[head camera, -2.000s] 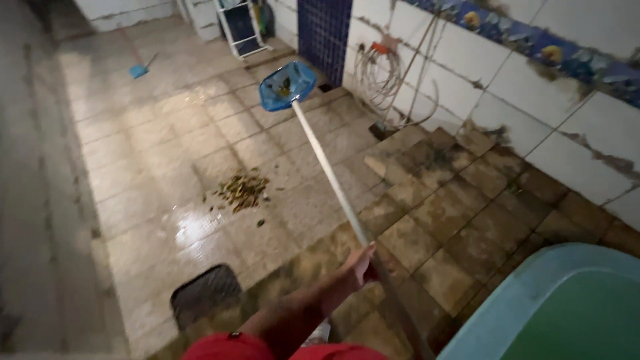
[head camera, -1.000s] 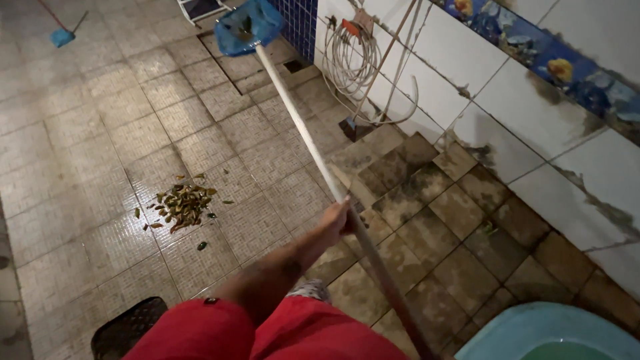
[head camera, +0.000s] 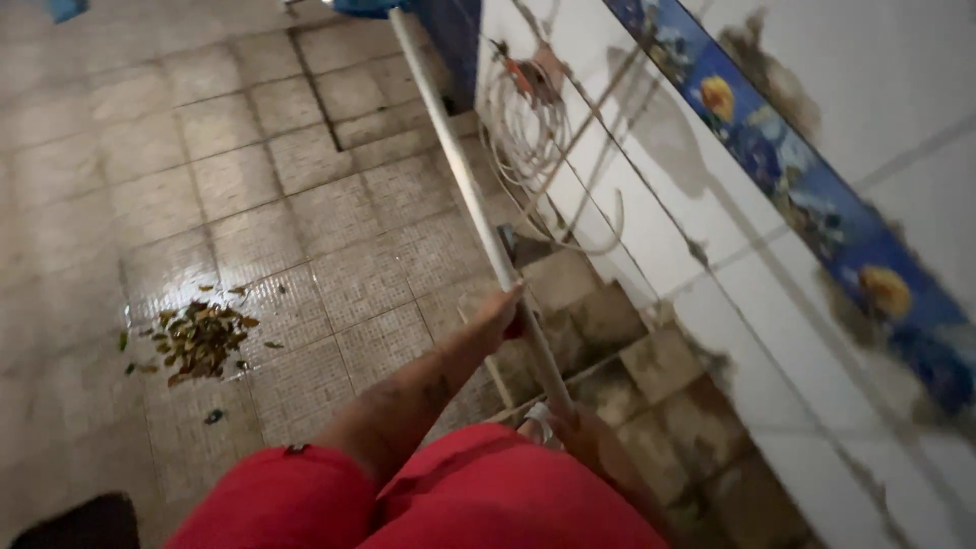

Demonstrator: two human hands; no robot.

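My left hand point(head camera: 503, 316) is closed around the middle of a long white pole point(head camera: 465, 175). Lower down, near my red clothing, my right hand point(head camera: 576, 431) grips the same pole close to its near end. At the pole's far end, cut off by the top edge of the view, is a blue net point(head camera: 372, 6); what it holds is hidden. A pile of wet leaves point(head camera: 202, 339) lies on the tiled floor to the left of my left forearm, with a few loose leaves around it.
A coiled pale hose point(head camera: 526, 133) hangs on the white tiled wall point(head camera: 671, 221) at right, with a thin stick leaning beside it. Stained tiled steps point(head camera: 610, 335) run along the wall's foot. A dark object point(head camera: 80, 526) lies at bottom left, a blue item point(head camera: 67, 8) at top left.
My right hand has come into view on the pole's lower part. The view has swung, so the green tub seen at lower right before is out of frame.
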